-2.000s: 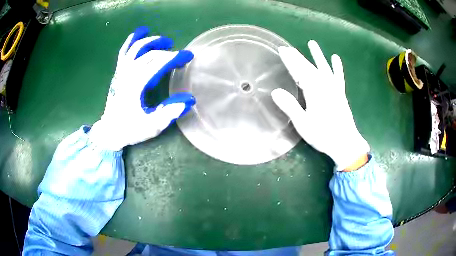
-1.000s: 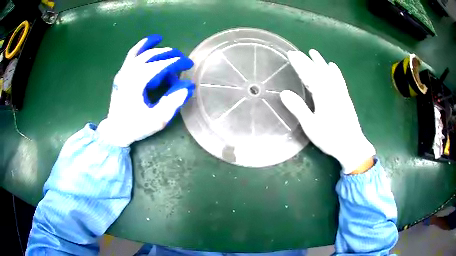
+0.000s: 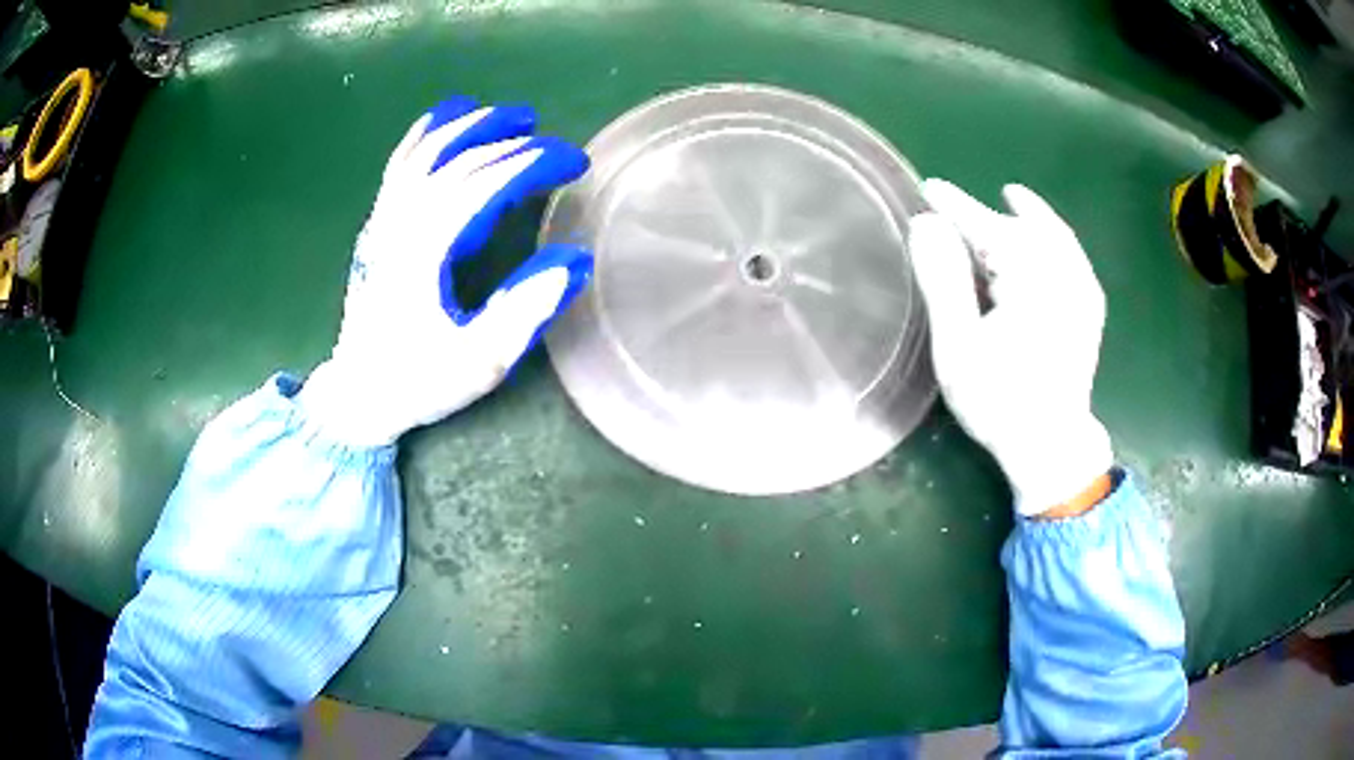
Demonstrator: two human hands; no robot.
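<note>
The round, translucent grey turntable (image 3: 743,431) lies flat on the green mat, with a centre hole and blurred spoke lines. My left hand (image 3: 453,282), in a white glove with blue fingertips, is at its left edge. Its fingers and thumb are apart, and the fingertips overlap the rim. My right hand (image 3: 1017,319), in a plain white glove, is at the right edge. Its thumb and index finger lie along the rim, and its fingers are slightly curled. Neither hand shows anything held. Whether the fingertips touch the disc is unclear.
The green mat (image 3: 668,609) covers the bench. A black tray with a yellow ring (image 3: 60,126) is at left, with a thin wire below it. A hazard tape roll (image 3: 1218,223) and a black parts box (image 3: 1280,371) are at right. A green board (image 3: 1225,37) is at back right.
My right hand has moved right, from over the disc to its edge, and its fingers have drawn closer together. My left finger-thumb gap is wider than one second ago. The spoke lines have changed from sharp to blurred.
</note>
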